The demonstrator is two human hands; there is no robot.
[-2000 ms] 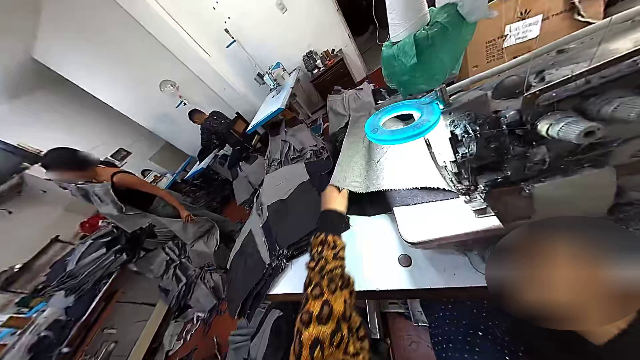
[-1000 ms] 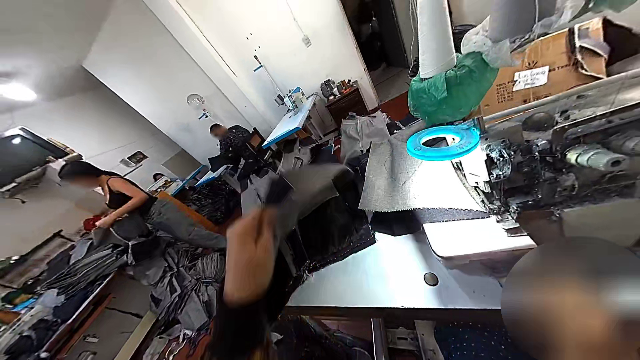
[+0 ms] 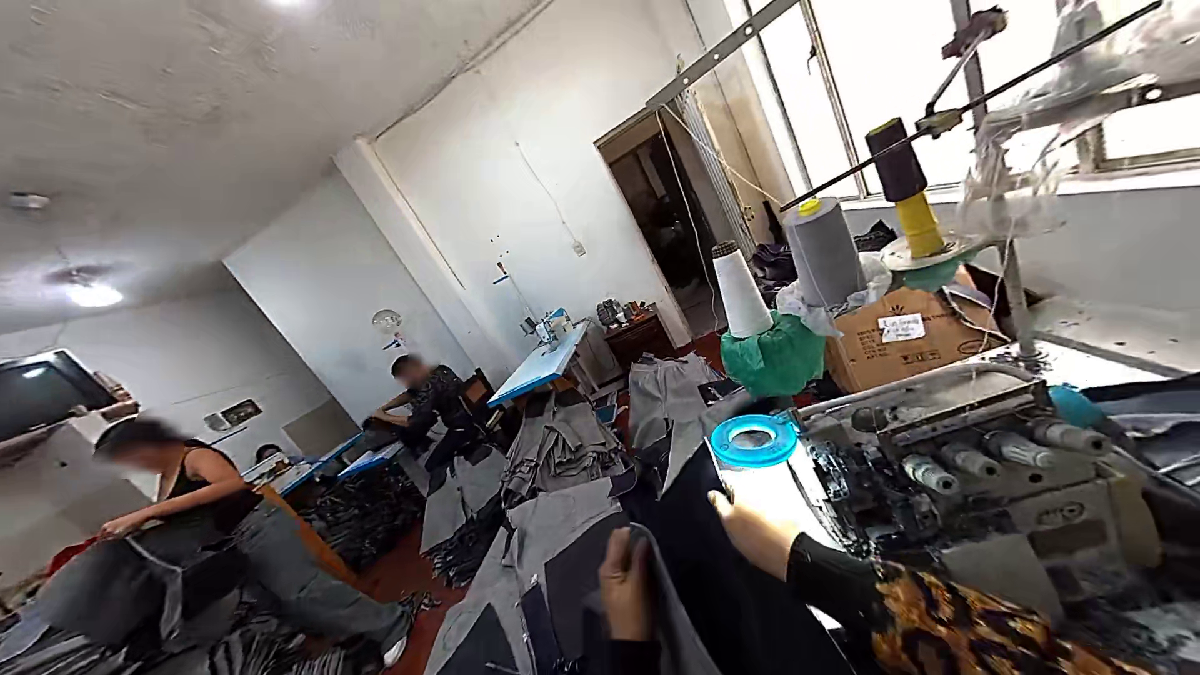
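Observation:
At the lower middle, my left hand (image 3: 626, 586) grips the edge of a dark and grey fabric piece (image 3: 680, 609), thumb and fingers closed on it. My right hand (image 3: 755, 530), below a leopard-print sleeve, lies at the left end of the industrial sewing machine (image 3: 1012, 525), just below a round blue ring (image 3: 754, 441). Dark fabric runs under and beside it; whether its fingers hold the cloth cannot be told. The machine's needle area is partly hidden behind the hand and sleeve.
Grey and dark garment pieces (image 3: 562, 459) are heaped left of the machine. Thread cones (image 3: 742, 295) and a cardboard box (image 3: 914, 337) stand behind it. One person handles cloth at far left; another sits farther back near a blue-edged table (image 3: 539, 370).
The view has swung up, bringing in windows and more thread cones. My right hand and leopard-print sleeve now show at the machine. My left hand, raised with fabric one second ago, is lower in view.

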